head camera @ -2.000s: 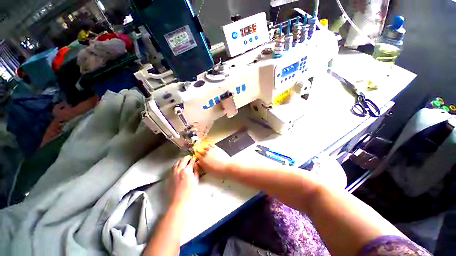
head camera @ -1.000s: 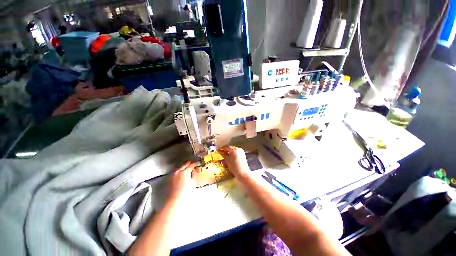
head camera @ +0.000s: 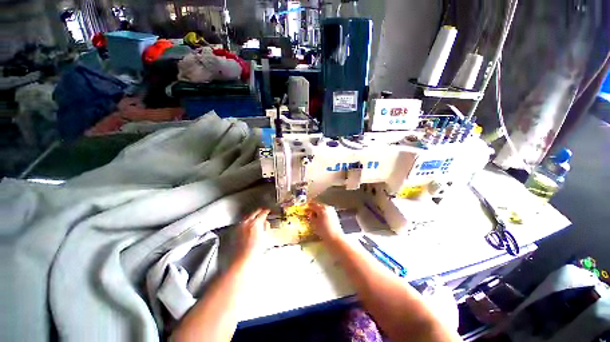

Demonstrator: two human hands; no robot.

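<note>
The white sewing machine (head camera: 394,163) stands at centre. Its needle area (head camera: 301,200) is lit yellow. My left hand (head camera: 251,234) lies left of the needle with its fingertips on a small lit piece of cloth (head camera: 287,234). My right hand (head camera: 324,222) is just right of the needle with its fingers at the same piece. Both hands press the cloth flat; the fingertips are blurred by glare. Heavy pale grey fabric (head camera: 134,220) is heaped left of the machine, with a twisted fold beside my left forearm.
Blue snips (head camera: 382,255) lie right of my right forearm. Black-handled scissors (head camera: 500,237) and a blue-capped bottle (head camera: 550,177) are at table right. White thread cones (head camera: 438,57) stand behind the machine. Piled clothes (head camera: 207,67) are at back left.
The view has swung left and up. The hands, bunched together at the needle two seconds ago, are now spread either side of it. Since one second ago they have hardly moved.
</note>
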